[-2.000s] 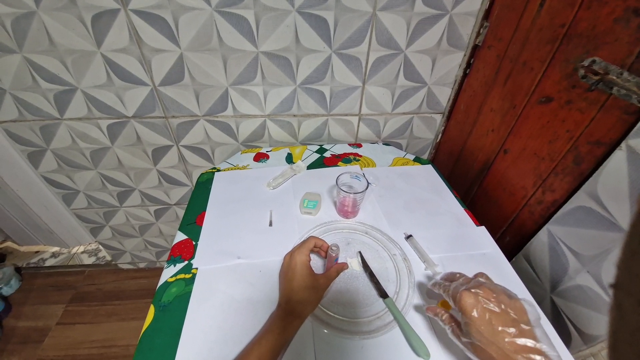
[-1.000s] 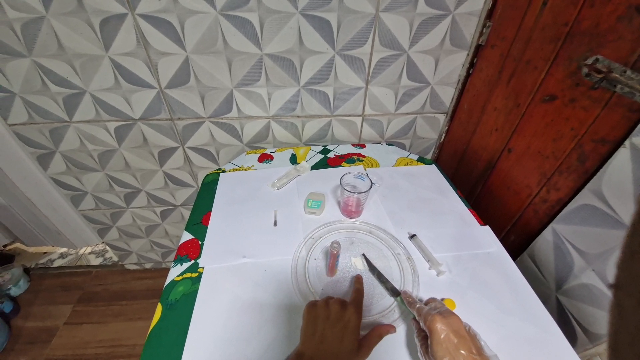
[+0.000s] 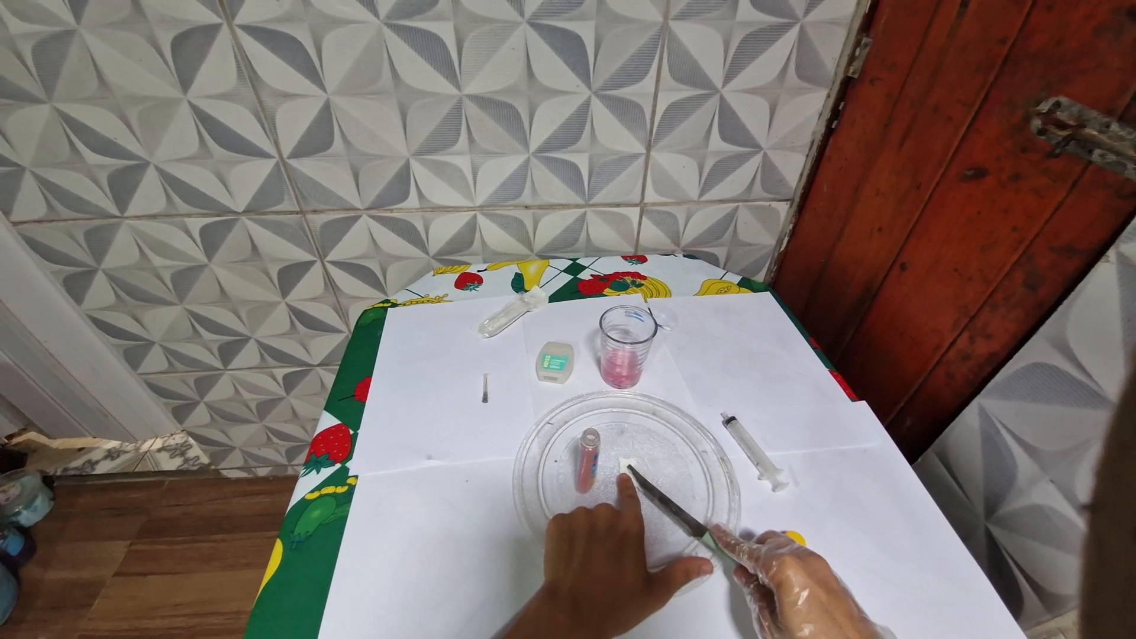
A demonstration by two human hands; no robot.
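Observation:
My right hand point(image 3: 785, 577), in a clear plastic glove, grips the green handle of a knife point(image 3: 670, 501). The blade's tip rests at a small white piece point(image 3: 627, 463) on a round clear glass plate point(image 3: 530, 444). My left hand point(image 3: 608, 555) is bare and holds nothing; its index fingertip is beside the blade tip and the white piece, and its thumb is spread toward the knife handle. A small clear tube with pink contents point(image 3: 587, 461) is on the plate, left of the blade.
Behind the plate stand a glass with pink liquid point(image 3: 619, 364) and a dental floss container point(image 3: 555, 363). A syringe point(image 3: 754, 454) lies right of the plate, a needle point(image 3: 485, 389) to its left, and a wrapped item point(image 3: 510, 312) farther back. A yellow object point(image 3: 794, 538) is by my right hand.
My left hand let go of the small tube, which now rests on the plate, and moved to the white piece. My right hand took hold of the knife, which lay on the plate's edge.

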